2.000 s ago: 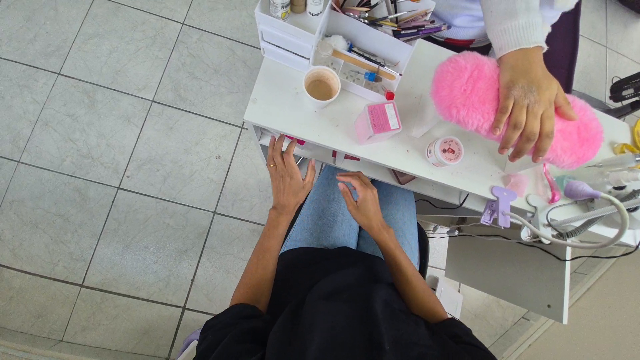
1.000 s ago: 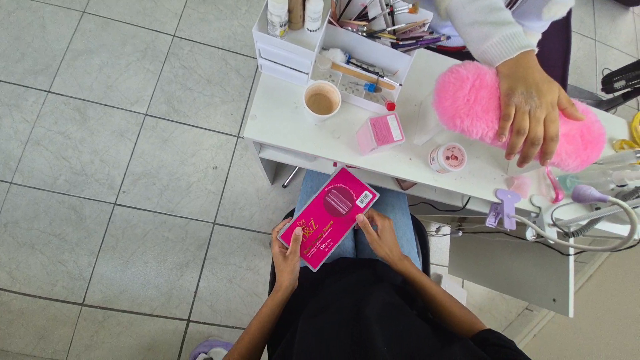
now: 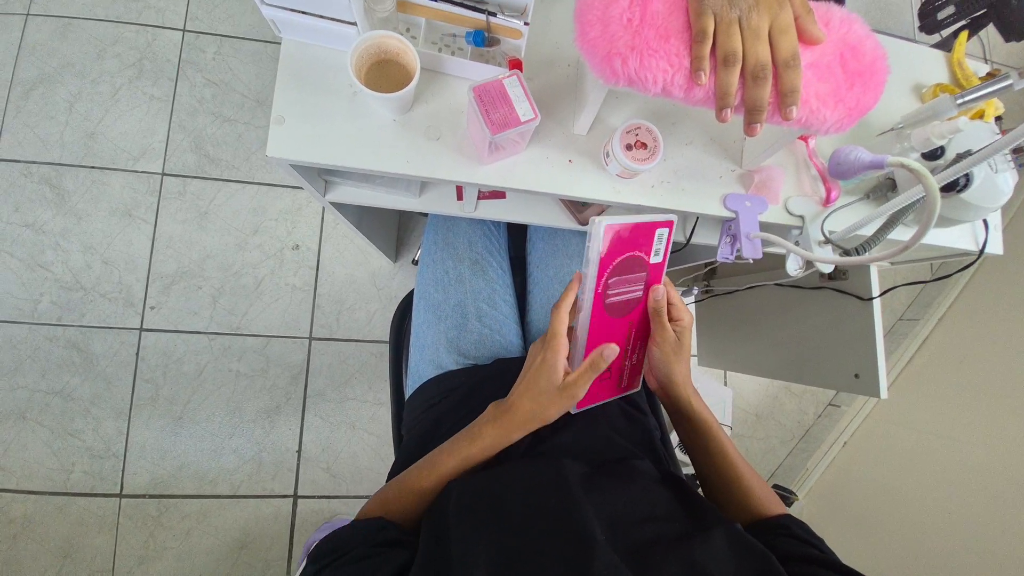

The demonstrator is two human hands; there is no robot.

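A flat pink plastic case [image 3: 628, 320] with a clear edge is held upright-tilted above my lap. My left hand [image 3: 552, 364] grips its left side, the thumb lying across the pink face. On the right edge of the case my right hand [image 3: 670, 340] is closed, thumb on the front. The case bears writing, a barcode and a dark round picture. Just beyond it is the white table's front edge, with an open shelf [image 3: 384, 196] below the top. The fingers under the case are partly hidden.
On the table stand a paper cup [image 3: 386, 76] of brown liquid, a pink-labelled clear box [image 3: 502, 116] and a small jar [image 3: 633, 149]. Another person's hand [image 3: 748, 60] rests on a pink fluffy cushion [image 3: 632, 48]. A purple clip lamp [image 3: 744, 228] and cables are at right.
Two seconds ago both hands were empty near the shelf; then they held the pink case. Since then the case has turned more upright and moved right. The view has come closer to the table.
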